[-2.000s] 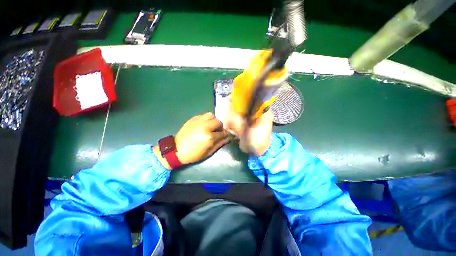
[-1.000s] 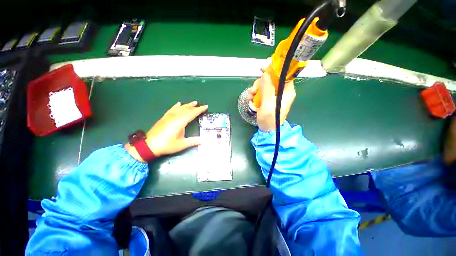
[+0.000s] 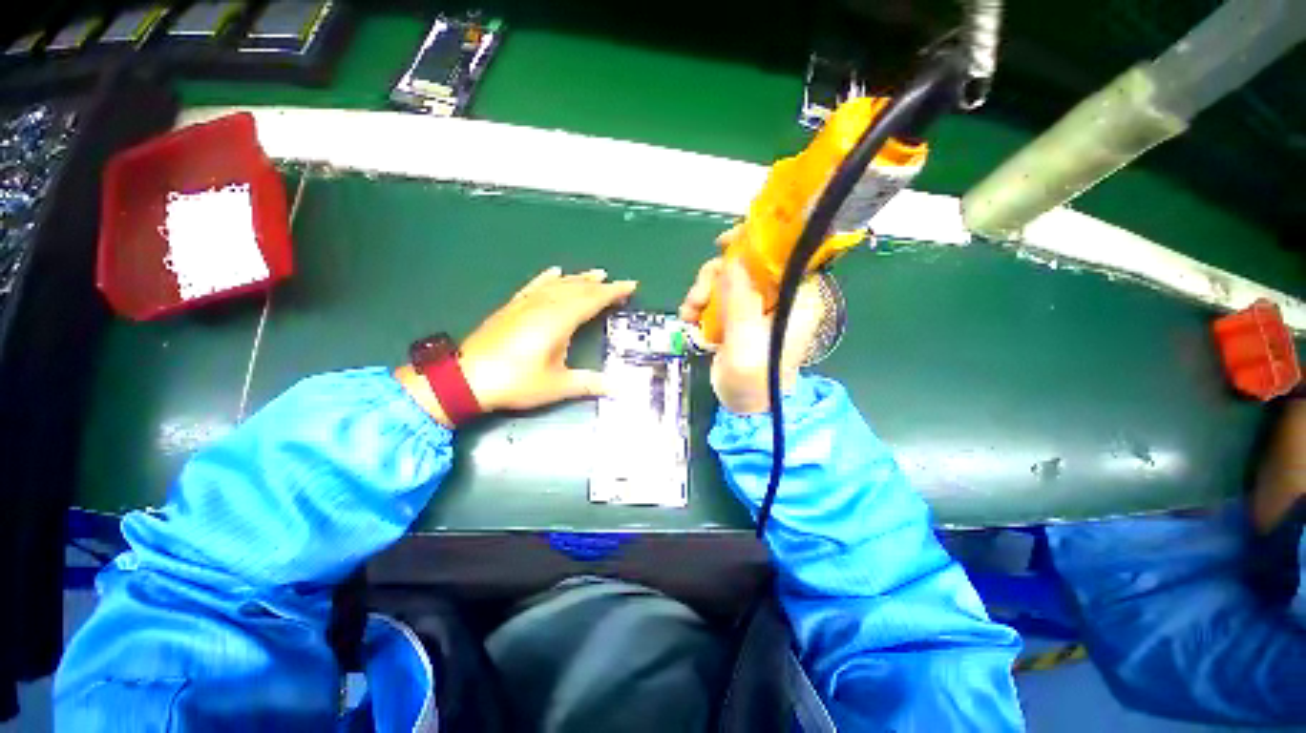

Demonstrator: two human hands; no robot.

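Observation:
An open phone body (image 3: 642, 430) lies flat on the green bench, its circuitry end away from me. My left hand (image 3: 542, 344) rests at its left edge, fingers spread, thumb at the phone's side; it holds nothing. My right hand (image 3: 748, 332) grips the yellow-orange electric screwdriver (image 3: 802, 201), tilted, its tip at the upper right corner of the phone, by a small green spot. The round speckled screw dish (image 3: 826, 318) is partly hidden behind my right hand.
A red bin with white pieces (image 3: 126, 236) stands at left, beside a black parts tray (image 3: 72, 329). A small red bin (image 3: 1255, 352) and another person's arm (image 3: 1279, 465) are at right. Phones (image 3: 447, 66) lie beyond the white edge strip (image 3: 573, 171). A pale post (image 3: 1074, 158) rises at upper right.
The screwdriver tip has moved left from the screw dish to the phone's upper right corner. My left hand stays beside the phone. The view has shifted slightly.

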